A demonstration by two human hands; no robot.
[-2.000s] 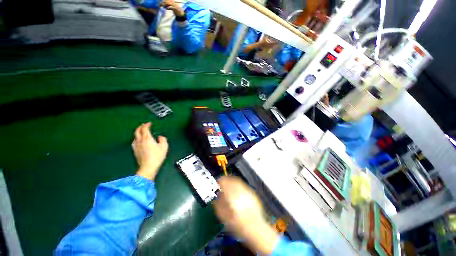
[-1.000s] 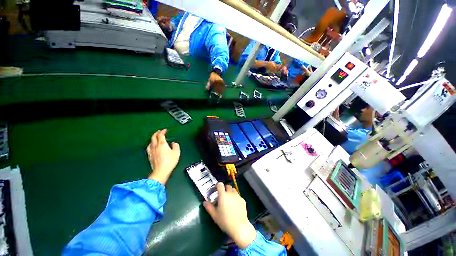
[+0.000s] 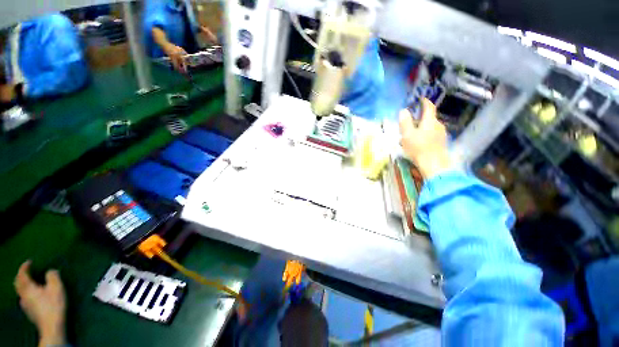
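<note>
A silver slotted metal plate (image 3: 140, 291) lies flat on the green bench, lower left. My left hand (image 3: 42, 298) is beside it at the left edge, fingers apart and empty. My right hand (image 3: 424, 135) is raised over the platform's right side, above a fixture with a green frame (image 3: 413, 193); the hand is blurred and a dark patch shows at its fingertips, so I cannot tell whether it holds something. Another green-framed fixture (image 3: 331, 130) holds a slotted plate below the beige machine head (image 3: 332, 64). My right sleeve partly covers the nearer fixture.
The white platform (image 3: 271, 173) has dark slots and a pink item (image 3: 275, 129). A yellow-green lump (image 3: 370, 157) lies between the fixtures. A black keypad pendant (image 3: 119, 210) with an orange cable and blue panels (image 3: 159, 177) stand left. Gantry posts rise behind; blue-smocked people (image 3: 51, 54) work beyond.
The view has swung right towards the machine. My right hand has left the slotted plate on the bench and moved to the platform's right side. My left hand stays open over the bench.
</note>
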